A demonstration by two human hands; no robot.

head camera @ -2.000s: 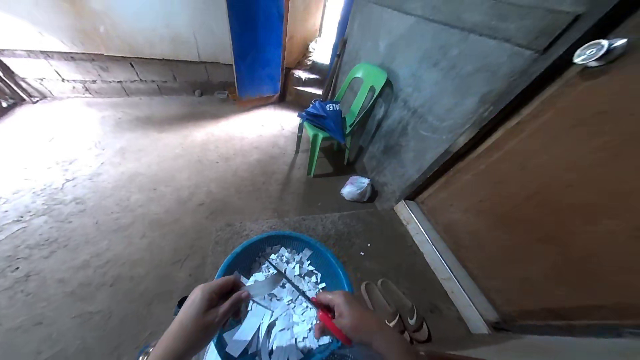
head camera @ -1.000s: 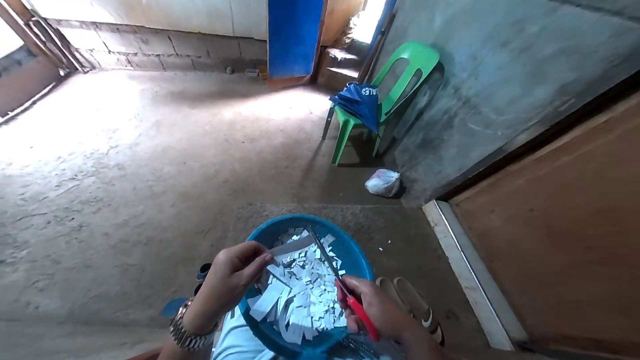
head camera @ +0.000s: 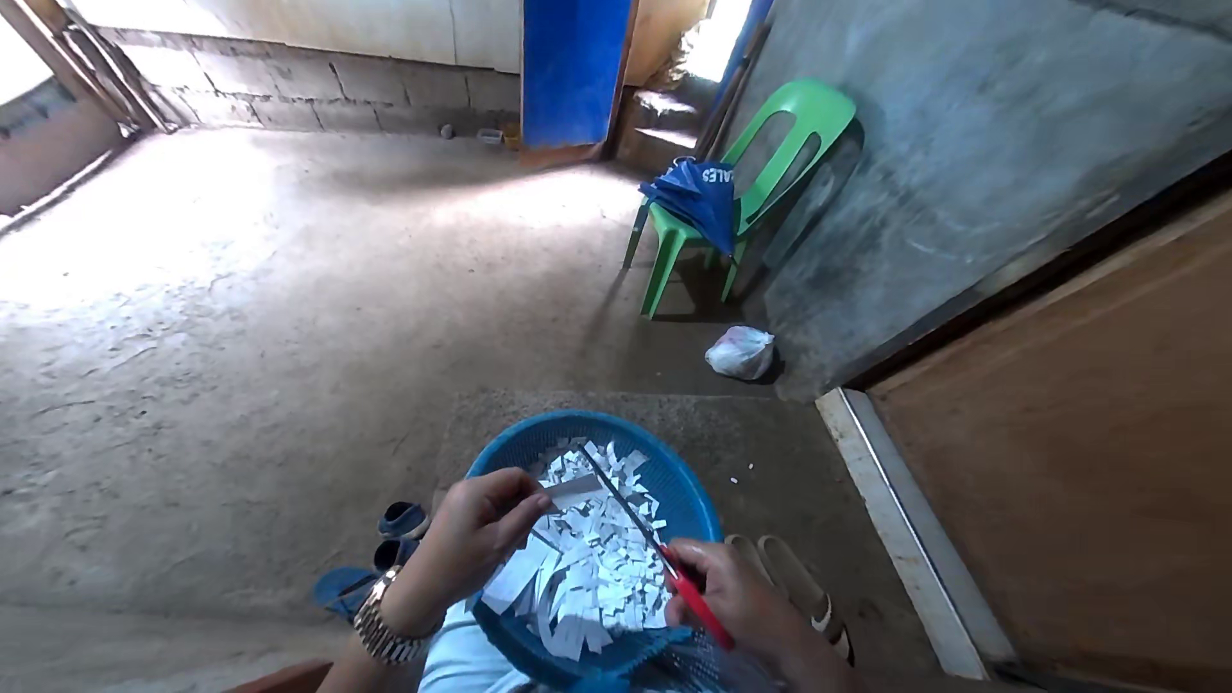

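A blue plastic basket (head camera: 688, 472) rests at my lap, holding a heap of cut white paper pieces (head camera: 616, 558) and some longer paper strips (head camera: 520, 575). Over its left side, my left hand (head camera: 496, 525) pinches a paper strip (head camera: 575, 491) between thumb and fingers. My right hand (head camera: 722, 587), at the basket's right, grips red-handled scissors (head camera: 701, 608). Their dark blades point up and left, near the right end of the held strip. Whether the blades touch the strip cannot be told. A metal-band watch is on my left wrist.
Shoes (head camera: 404, 521) and a blue slipper (head camera: 344, 589) lie at the left, tan sandals (head camera: 794, 577) at the right. Beyond stand a green plastic chair (head camera: 664, 260) bearing a blue umbrella (head camera: 703, 197), and a tied plastic bag (head camera: 741, 353). A brown door (head camera: 1078, 443) is at the right.
The view has shifted since the first frame. Both hands stay over the basket with the paper and the scissors; the strip in my left hand looks shorter than one second ago.
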